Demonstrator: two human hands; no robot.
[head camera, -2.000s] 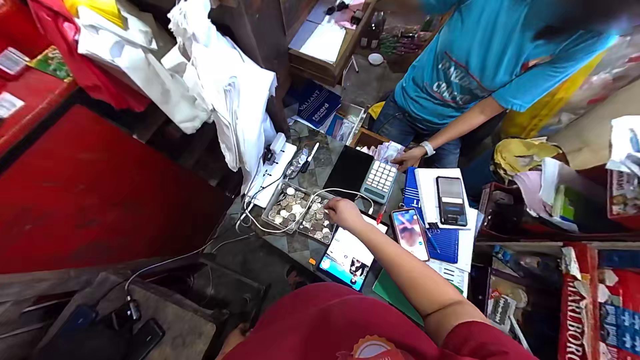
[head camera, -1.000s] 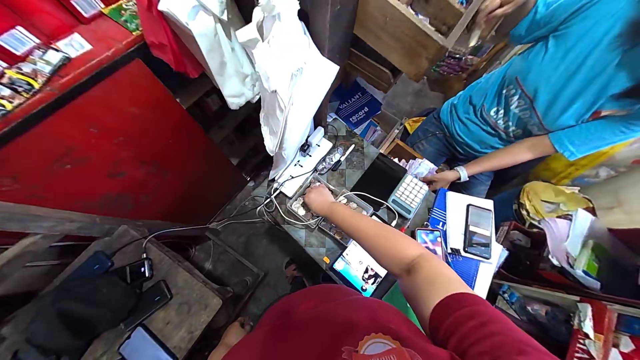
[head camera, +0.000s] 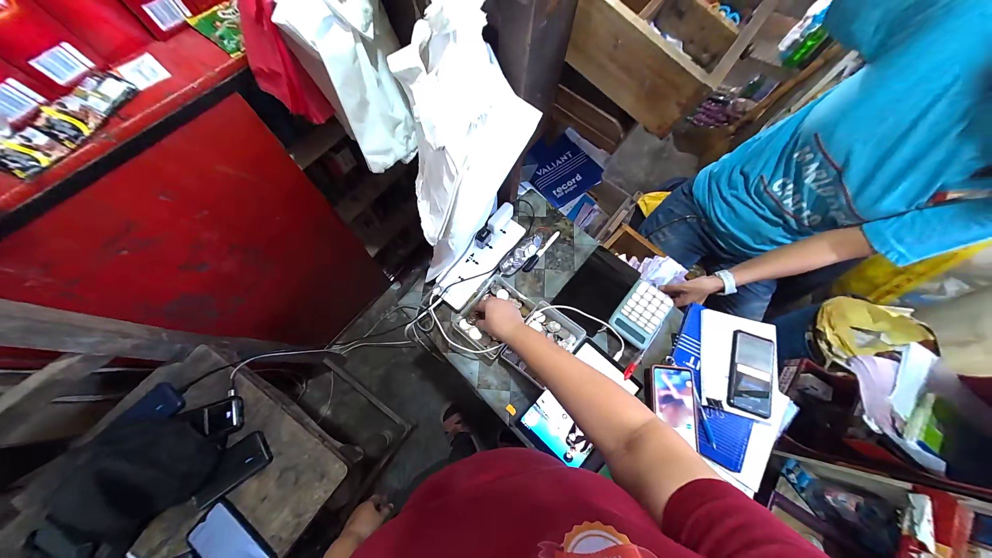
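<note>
My right hand (head camera: 500, 316) reaches into the left part of a plastic tray of coins (head camera: 577, 333); its fingertips are among the coins, and whether they pinch any is hidden. Low in the view, my left hand (head camera: 372, 514) hangs beside my body, partly cut off by my red shirt; its fingers cannot be made out well. A white cable lies across the tray. Right of the tray are a calculator (head camera: 642, 313) and a red pen (head camera: 632, 366). Below it lies a tablet (head camera: 556, 426) with a lit screen, partly behind my right forearm.
A co-worker in a blue shirt (head camera: 821, 170) sits across the table, one hand (head camera: 692, 290) by paper notes (head camera: 659, 269). Phones (head camera: 674, 403) (head camera: 751, 373) and a blue record book (head camera: 725, 434) lie at right. A white power strip (head camera: 479, 265) borders the tray. More phones (head camera: 234, 466) rest on a wooden stand.
My right hand has moved from the middle of the coin tray to its left part. The co-worker's far arm has moved to the wooden drawers and then out of view. The view has shifted.
</note>
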